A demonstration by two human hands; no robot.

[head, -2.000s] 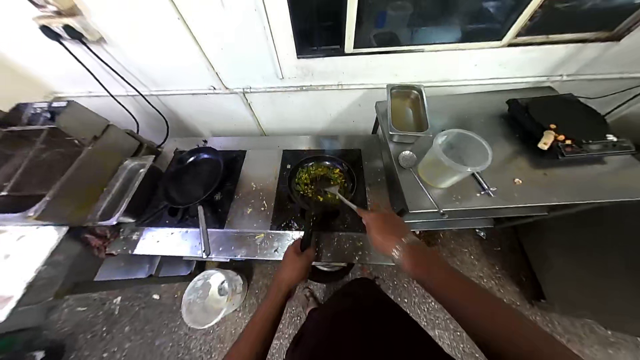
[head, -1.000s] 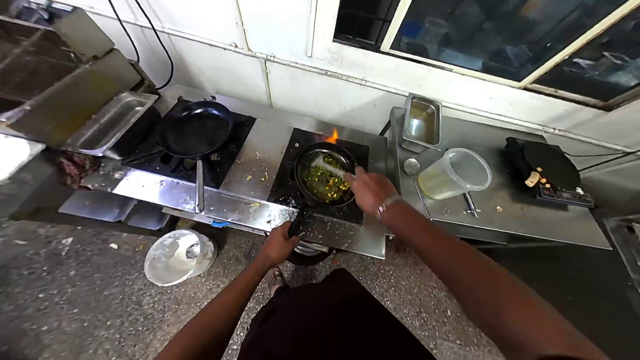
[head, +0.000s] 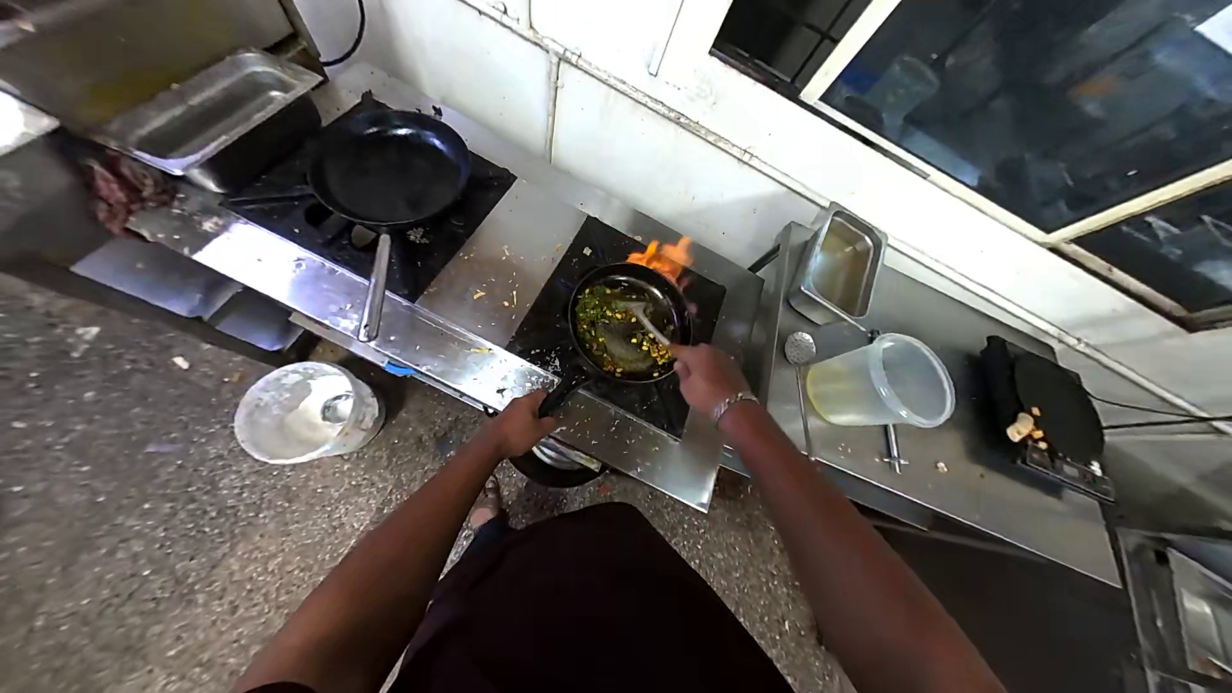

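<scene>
My left hand (head: 523,423) is closed around the black handle of a frying pan (head: 579,358) on the right burner of the stove. Inside the pan lies a mix of chopped green and yellow food (head: 613,332) with liquid. My right hand (head: 710,380), with a bracelet at the wrist, holds a spatula (head: 651,325) by its handle; the blade rests among the food. Orange flame (head: 666,258) rises at the pan's far right rim. The exact shape of the spatula's blade is hard to see.
A second black pan (head: 390,168) sits on the left burner, beside a metal tray (head: 217,106). On the right counter are a steel container (head: 839,265), a perforated ladle (head: 799,348), a plastic tub (head: 881,382) and a black flat pan (head: 1059,409). A white bucket (head: 308,414) stands on the floor.
Flame shows behind the pan now and one second ago, but not two seconds ago. The spatula has shifted within the pan. The view has turned and come closer to the stove.
</scene>
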